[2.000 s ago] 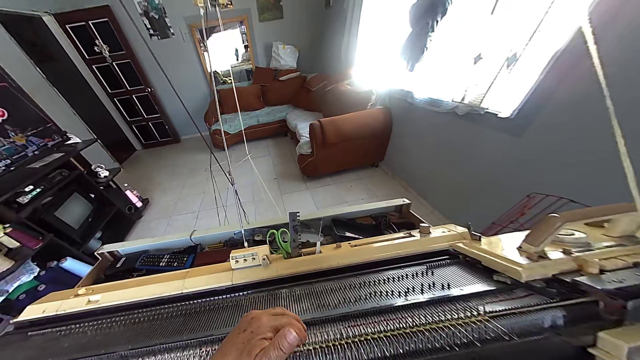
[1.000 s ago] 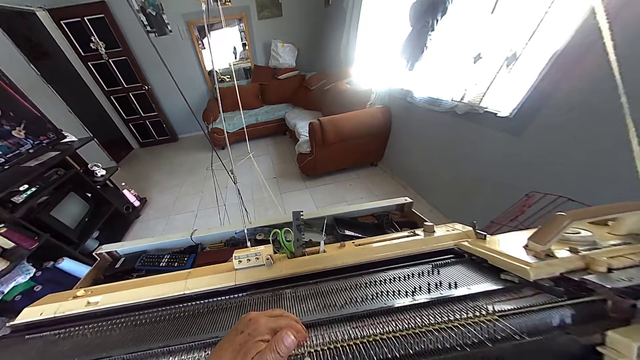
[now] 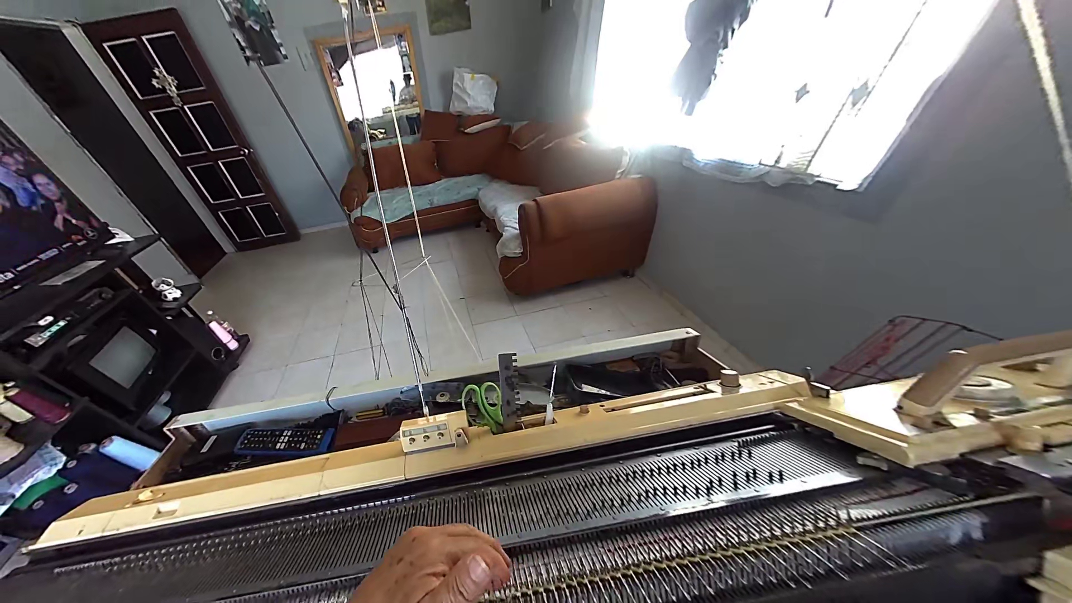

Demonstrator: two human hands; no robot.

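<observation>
A flatbed knitting machine [image 3: 360, 473] stretches across the lower view, with rows of metal needles and a line of yellowish yarn along the front bed. One bare hand, which looks like my left hand [image 3: 440, 563], rests at the bottom centre over the needles, fingers curled and thumb on the right. Whether it holds anything under the fingers is hidden. My right hand does not show. At the right end sits the machine's cream carriage [image 3: 946, 402] with its curved handle. Yarn strands [image 3: 402, 176] hang down to the counter box [image 3: 431, 433] behind the bed.
Behind the bed, a tray [image 3: 586, 347] holds green-handled scissors [image 3: 484, 405], a dark toothed comb [image 3: 507, 389] and a remote control [image 3: 283, 440]. A black shelf unit [image 3: 126, 310] stands left, a brown sofa [image 3: 586, 226] beyond. A wire rack [image 3: 900, 343] leans at the right.
The hand on the needle bed has shifted slightly to the left since the earliest frame. The carriage has stayed at the right end.
</observation>
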